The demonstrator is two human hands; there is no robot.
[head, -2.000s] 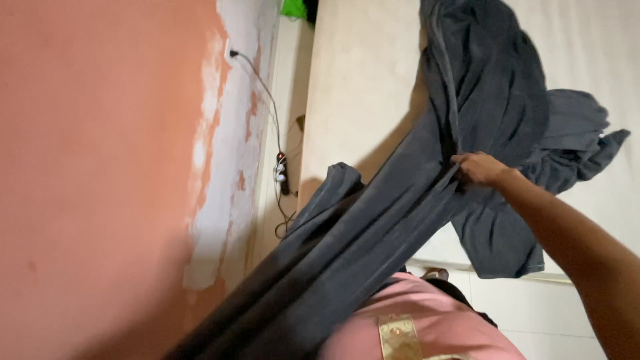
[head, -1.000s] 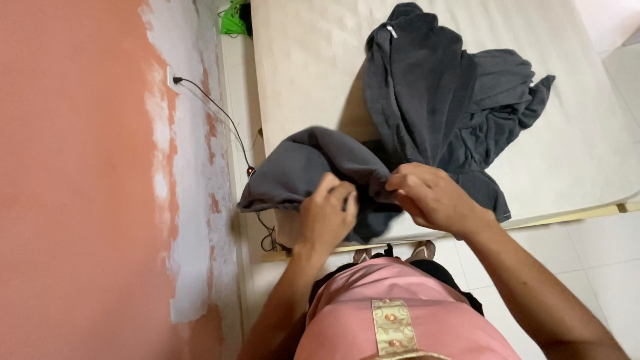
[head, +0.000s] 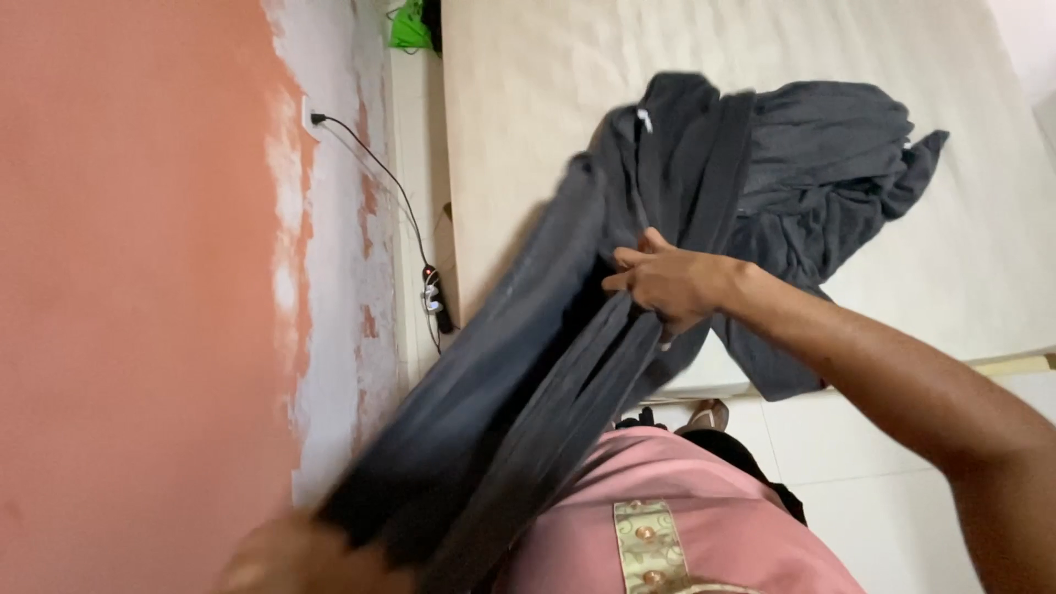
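Observation:
A dark grey cloth garment (head: 511, 330) stretches diagonally from the bed down to the lower left. My right hand (head: 668, 280) grips a gathered part of it near the bed's edge. At the bottom left my left hand (head: 313, 557), blurred by motion, holds the far end of the cloth. The rest of the garment lies bunched on the pale mattress (head: 528, 74), with a small white tag or string showing near its top. Folds hide part of my right hand's fingers.
An orange wall (head: 140, 247) with peeling paint stands at the left, with a plugged cable (head: 384, 169) running down to a power strip (head: 441, 301). A green bag (head: 410, 26) lies at the top. My sandalled foot (head: 711, 414) is on the white tiled floor (head: 874, 511).
My left hand has moved away from my right hand toward the lower left, and the cloth that was bunched between them is now stretched out long.

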